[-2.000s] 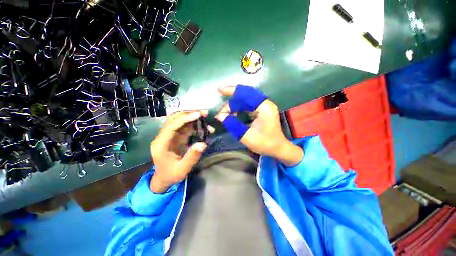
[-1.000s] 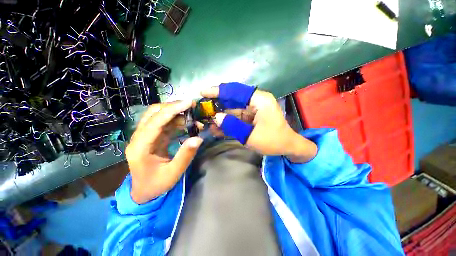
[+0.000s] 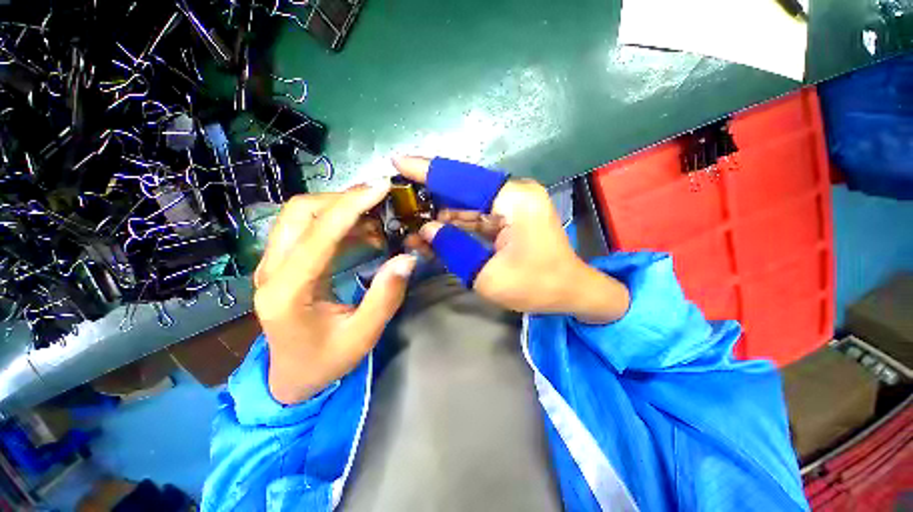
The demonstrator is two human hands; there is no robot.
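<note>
A small dark binder clip with a yellow-orange patch (image 3: 405, 203) is held between my two hands above my lap, at the bench's front edge. My left hand (image 3: 325, 290) grips it from the left with fingers and thumb. My right hand (image 3: 516, 240), with bright blue bands on its thumb and a finger, touches it from the right with its fingertips. The fingers hide part of the clip. A large tangled pile of black clips with silver wire handles (image 3: 130, 170) lies on the green bench (image 3: 481, 60) at the left.
A white paper (image 3: 706, 30) lies on the bench at top right, with a dark piece (image 3: 793, 8) at the picture's edge. A ribbed red panel (image 3: 691, 250) at right carries a small black clip cluster (image 3: 709, 148). Cartons (image 3: 826, 400) stand at lower right. Blue clothing (image 3: 876, 130) shows at far right.
The clip, earlier dark in my left hand with my right hand apart, now shows its yellow-orange patch between both hands. The round white-and-yellow piece on the bench no longer shows. The view has shifted.
</note>
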